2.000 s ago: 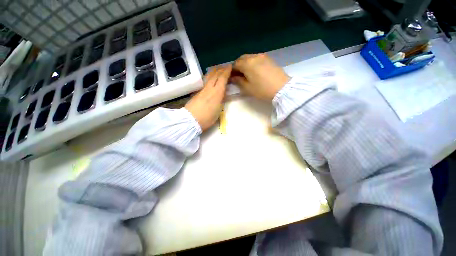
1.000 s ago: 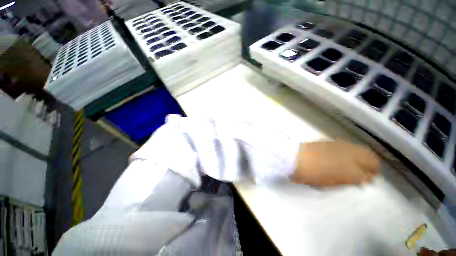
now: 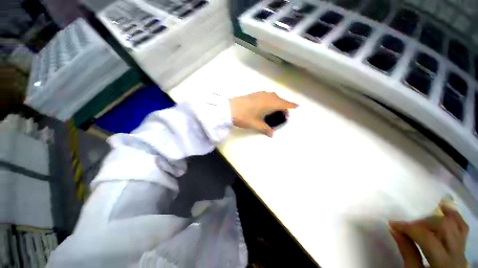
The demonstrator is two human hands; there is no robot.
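A dark rounded-square smartwatch unit (image 3: 275, 119) is at the white bench top (image 3: 309, 172), held between the thumb and fingers of my left hand (image 3: 258, 111). My right hand (image 3: 436, 236) is at the lower right, cut off by the picture's edge. Its fingers are bent around a small pale yellow thing (image 3: 445, 203), blurred, perhaps the small yellow tool. A blurred grey shadow lies on the bench beside the right hand.
A white foam tray (image 3: 314, 49) with rows of dark watches runs along the bench's back. Stacked foam trays (image 3: 183, 44) stand at the upper left, with another stack (image 3: 78, 78) farther left. A blue surface (image 3: 128, 110) lies below them.
The view has swung left since two seconds ago. My left hand has left the back edge and now grips a watch nearer the left stacks. My right hand has come further into view since one second ago.
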